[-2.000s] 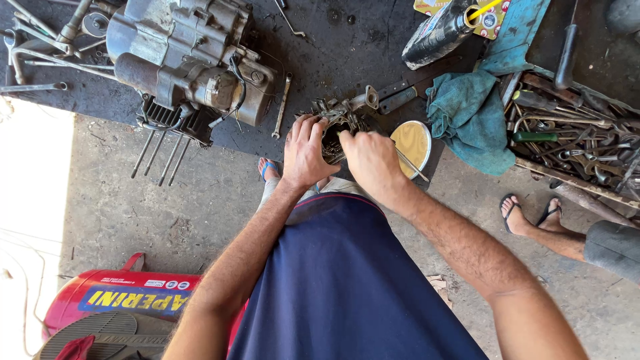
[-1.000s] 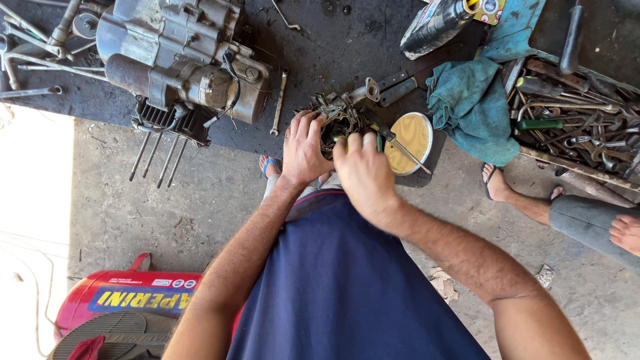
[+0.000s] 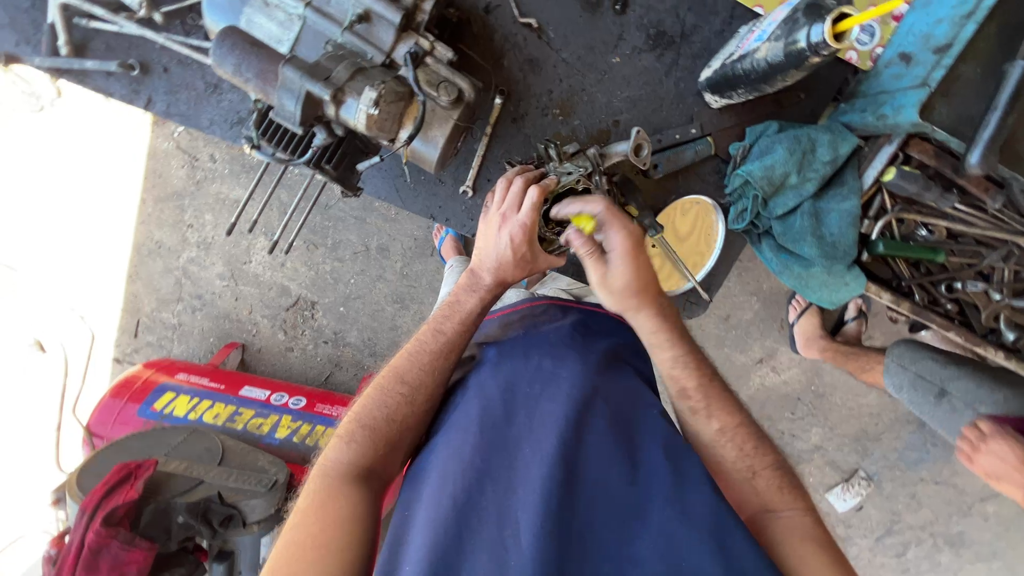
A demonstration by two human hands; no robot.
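Note:
My left hand (image 3: 516,228) grips the near left side of a greasy metal engine part (image 3: 578,172), probably a cylinder head, at the edge of the dark bench (image 3: 560,84). Over the part's opening, my right hand (image 3: 612,252) holds a small tool by its yellow handle (image 3: 584,223); its shaft is hidden and the hand is blurred. A screwdriver (image 3: 676,254) lies just right of the part, its shaft across a round dish of tan liquid (image 3: 702,220). A combination wrench (image 3: 484,144) rests on the bench to the left.
An engine block (image 3: 360,72) with studs stands at upper left. On the right are a black bottle (image 3: 768,56), a teal cloth (image 3: 800,200) and a crate of tools (image 3: 936,312). A red compressor tank (image 3: 192,400) is at lower left. Another person's foot (image 3: 812,326) is at right.
My right hand has shifted over the engine part's opening, and a yellow handle now shows between its fingers. My left hand stays on the part. The other person's legs have moved.

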